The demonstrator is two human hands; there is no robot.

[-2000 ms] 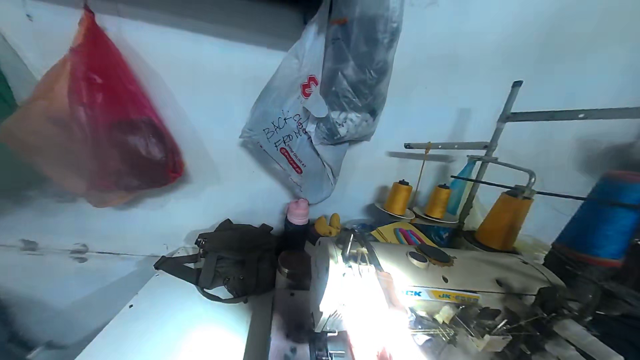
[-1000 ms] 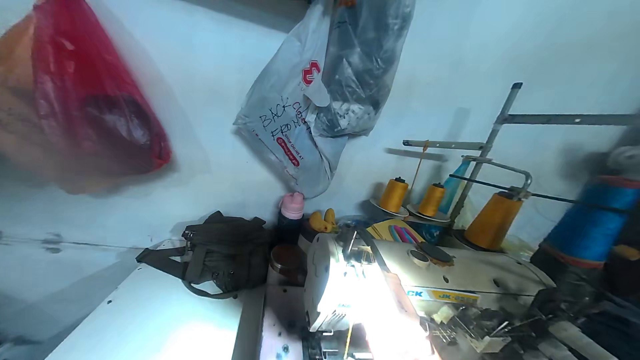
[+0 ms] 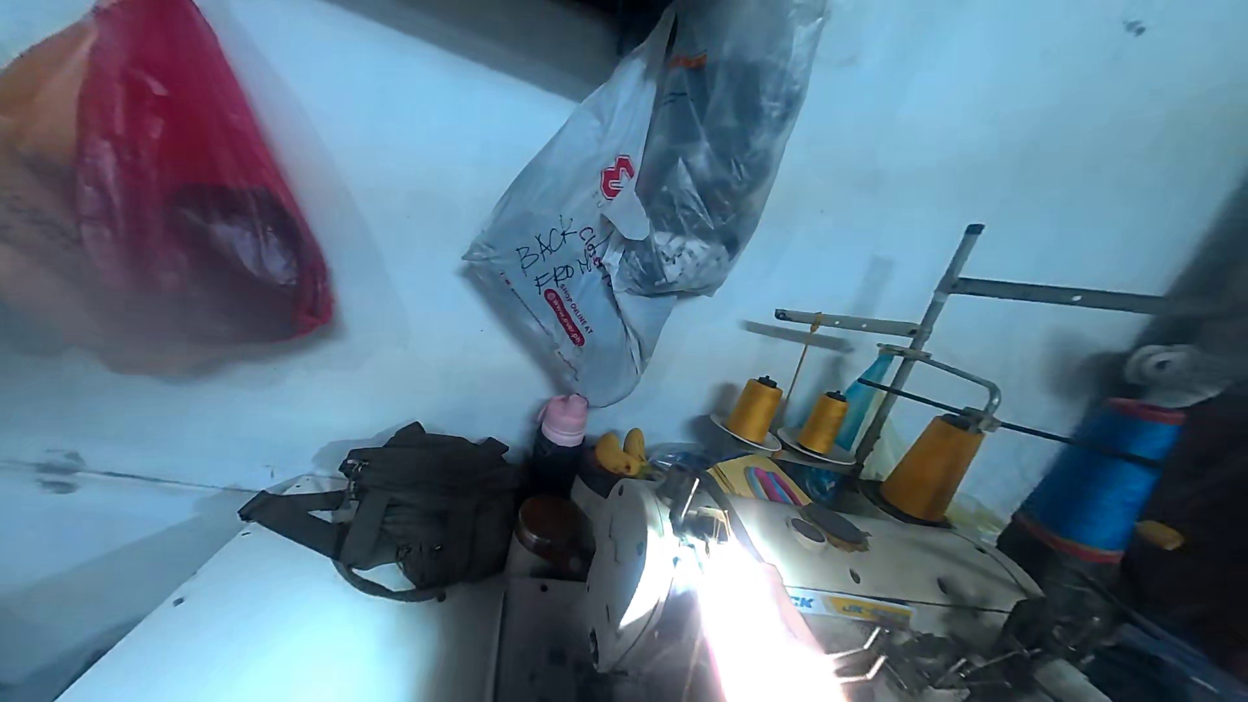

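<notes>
An overexposed, glaring shape with a skin-toned edge, apparently my right hand [image 3: 765, 624], reaches up from the bottom edge in front of the sewing machine's head. Its fingers are lost in the glare, so whether it holds anything cannot be told. Right above it are the metal thread guides [image 3: 697, 517] on top of the white industrial sewing machine [image 3: 624, 556]. My left hand is not in view. Behind the machine, cones of orange thread [image 3: 756, 409] stand on a thread stand [image 3: 926, 327], with a large blue thread cone [image 3: 1102, 478] at the right.
A dark fabric bag [image 3: 429, 507] lies on the white table [image 3: 244, 614] at left. Between bag and machine stand a pink-capped bottle [image 3: 564, 421] and a brown round-topped object [image 3: 551, 526]. A red plastic bag [image 3: 185, 185] and a grey-white plastic bag [image 3: 556, 234] hang against the wall.
</notes>
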